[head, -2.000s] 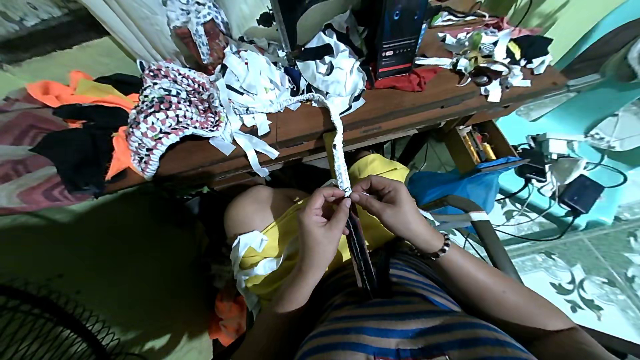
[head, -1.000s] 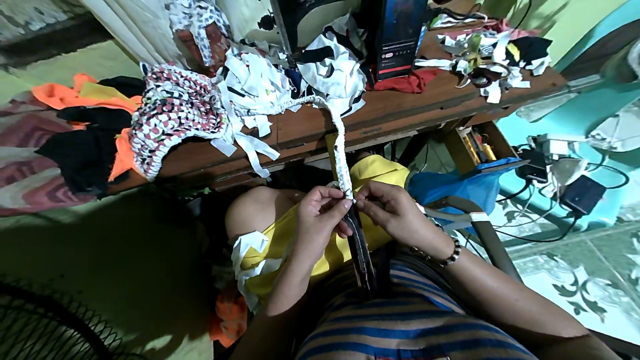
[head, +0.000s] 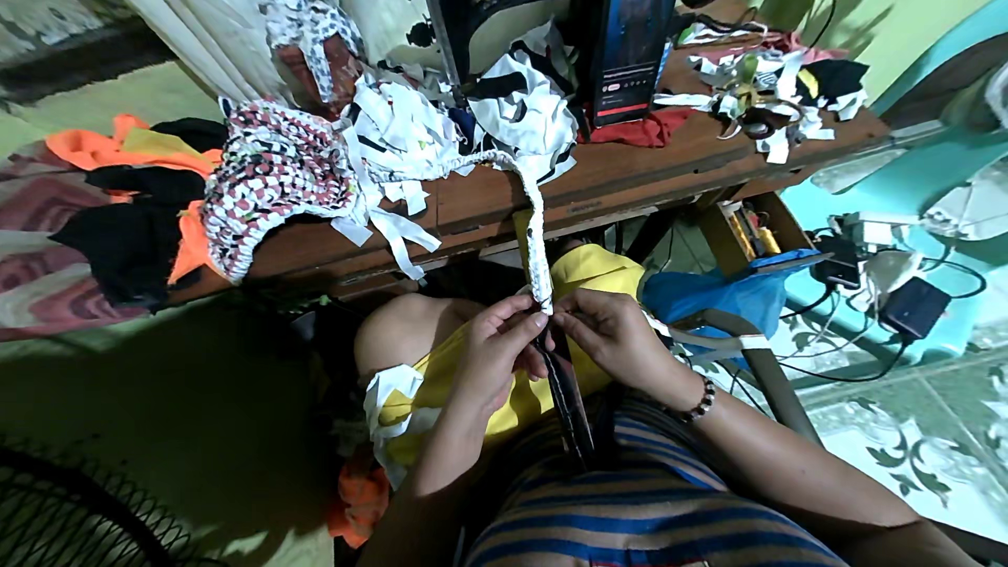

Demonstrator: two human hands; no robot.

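Note:
A narrow braided strip of white fabric runs from the pile of white cloth scraps over the desk edge down to my fingertips. My left hand pinches its lower end between thumb and forefinger. My right hand is pinched at the same end from the other side; its fingertips touch or nearly touch the left ones. Below them a dark, flat strip extends toward my waist; its attachment is hidden by the fingers. A thick woven piece in white, red and black rests on the desk at the left.
The wooden desk also bears a phone-like screen, a red cloth and more scraps. Yellow cloth lies over my lap. An open drawer, cables and adapters are at the right; a fan is lower left.
Both hands stay at the lower end of the white strip, with only small finger movements. Little else has changed.

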